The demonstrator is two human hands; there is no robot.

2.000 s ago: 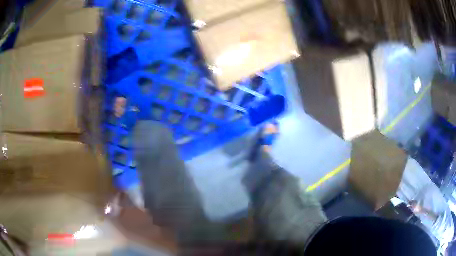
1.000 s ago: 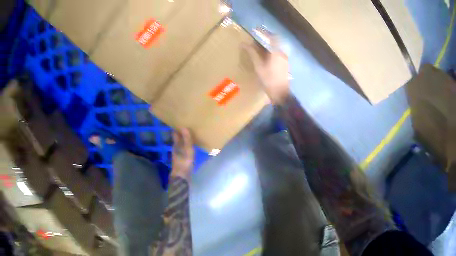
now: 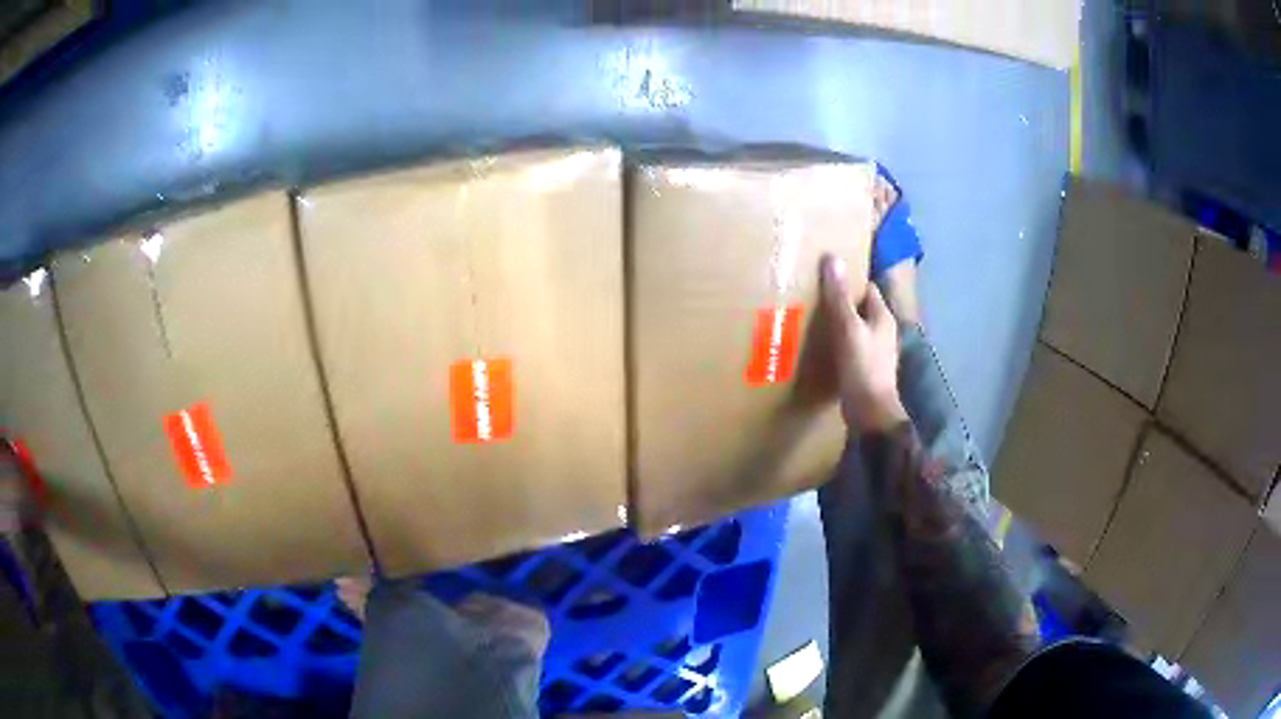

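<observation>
A row of several sealed brown shipping cartons [image 3: 464, 281] with orange-red stickers stands side by side on a blue plastic pallet [image 3: 604, 604]. My right hand [image 3: 864, 351] is against the right end carton [image 3: 703, 421], with its fingers on the top near the right edge. My left hand [image 3: 17, 492] is at the far left end of the row, dark and partly cut off by the picture's edge. Its fingers are not clear. Glossy tape runs along the carton tops.
My trousered legs [image 3: 436, 653] are below the row, over the pallet and to its right. More brown cartons [image 3: 1103, 386] stand at the right. A pale carton edge [image 3: 913, 25] is at the top. Grey-blue floor [image 3: 955, 169] with a yellow line lies beyond. A small pale piece [image 3: 795, 671] lies near the pallet.
The view has turned, and the carton row now runs across it. My left hand has gone from the near carton edge to the row's far left end. My right hand remains at the right end carton.
</observation>
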